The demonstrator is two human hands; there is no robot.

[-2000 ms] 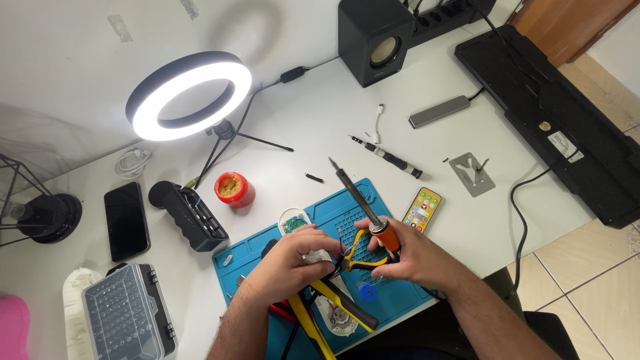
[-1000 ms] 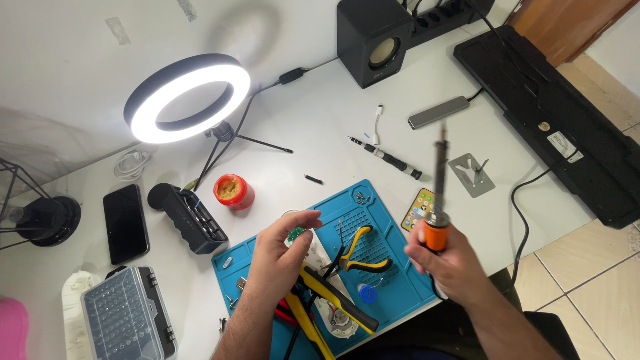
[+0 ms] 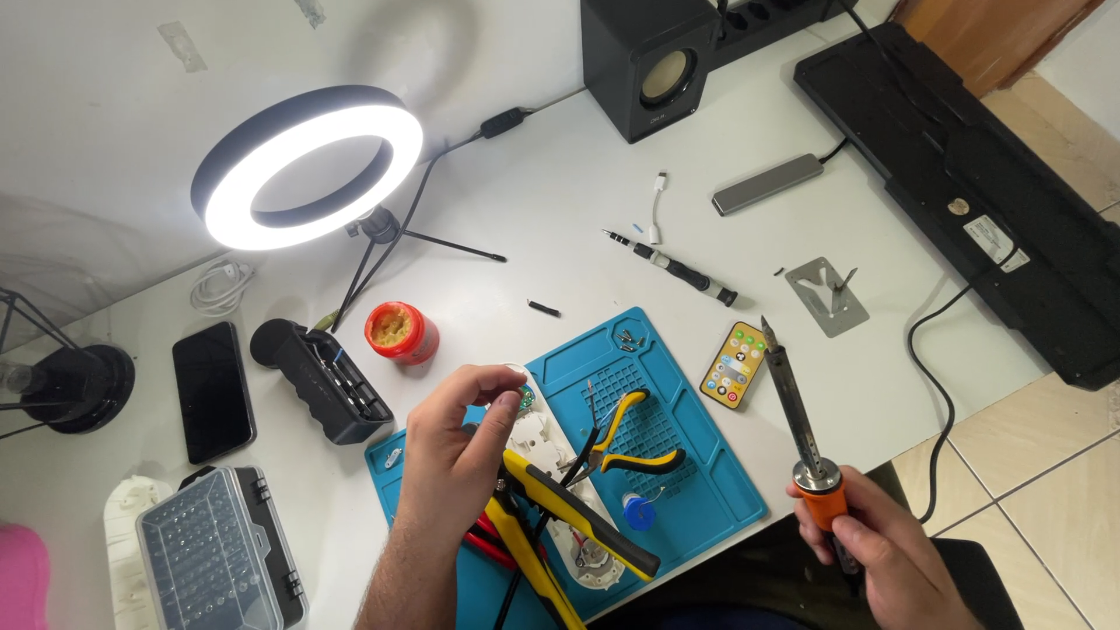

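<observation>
My right hand (image 3: 862, 534) grips the orange handle of a soldering iron (image 3: 801, 420), whose tip points up. Over the blue silicone mat (image 3: 717, 472), my left hand (image 3: 464, 429) has thumb and index finger close together beside the small green circuit board (image 3: 526, 398) in a white plastic housing (image 3: 535, 437). Whether those fingertips pinch anything is hidden. Large yellow-and-black handled pliers (image 3: 582, 516) lie across the housing. Smaller yellow-and-black pliers (image 3: 623, 442) rest on the mat, near a blue solder spool (image 3: 640, 513).
A lit ring light (image 3: 306, 166) stands behind a red tin (image 3: 402, 333) and a black bit holder (image 3: 328, 385). A phone (image 3: 213, 392) and clear-lidded case (image 3: 210, 551) lie left. Right are a precision screwdriver (image 3: 678, 269), a remote control (image 3: 733, 366) and a keyboard (image 3: 962, 192).
The small pliers were at my hands two seconds ago and now lie on the mat. My right hand has moved right with the soldering iron, away from my left hand.
</observation>
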